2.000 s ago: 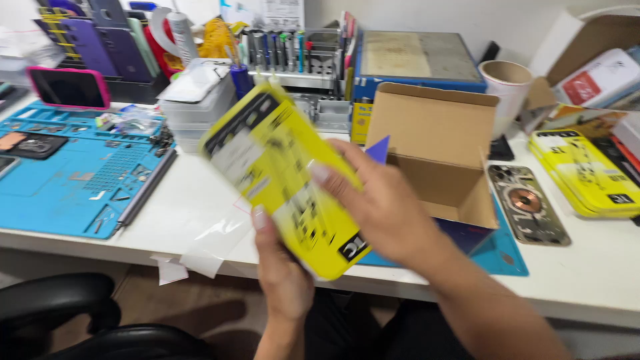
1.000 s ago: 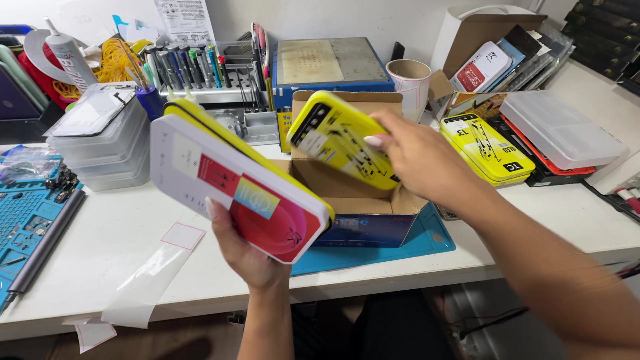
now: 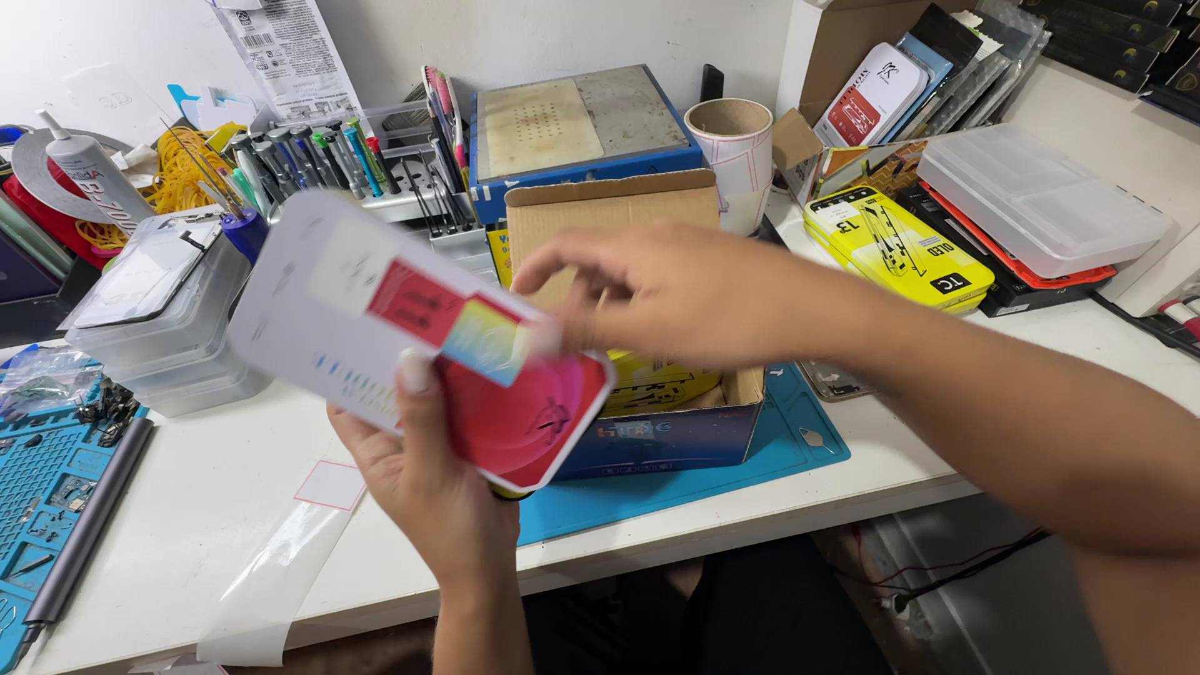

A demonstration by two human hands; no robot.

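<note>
My left hand (image 3: pixel 431 469) grips a white and red phone-screen package (image 3: pixel 422 328), tilted above the desk; a bit of something yellow and black shows under its lower edge. My right hand (image 3: pixel 637 291), blurred, reaches over the package's right edge, fingers bent; whether it touches the package cannot be told. Behind and below that hand stands an open cardboard box (image 3: pixel 656 436) with a dark blue printed front and raised brown flap. Inside it lies a yellow package (image 3: pixel 656 380), partly hidden by my right hand and the white package. The box rests on a blue mat (image 3: pixel 806 450).
Stacked yellow packages (image 3: pixel 891 244) and a clear plastic case (image 3: pixel 1041 197) lie at right. Behind the box are a blue heating plate (image 3: pixel 581 122) and a paper cup (image 3: pixel 731 159). Clear boxes (image 3: pixel 169 337), screwdrivers (image 3: pixel 309 159), a blue repair mat (image 3: pixel 47 497) and plastic film (image 3: pixel 281 562) are at left.
The yellow package that my right hand held over the box a second ago is out of that hand, and a yellow package now lies in the box. My right hand has moved left toward the white package.
</note>
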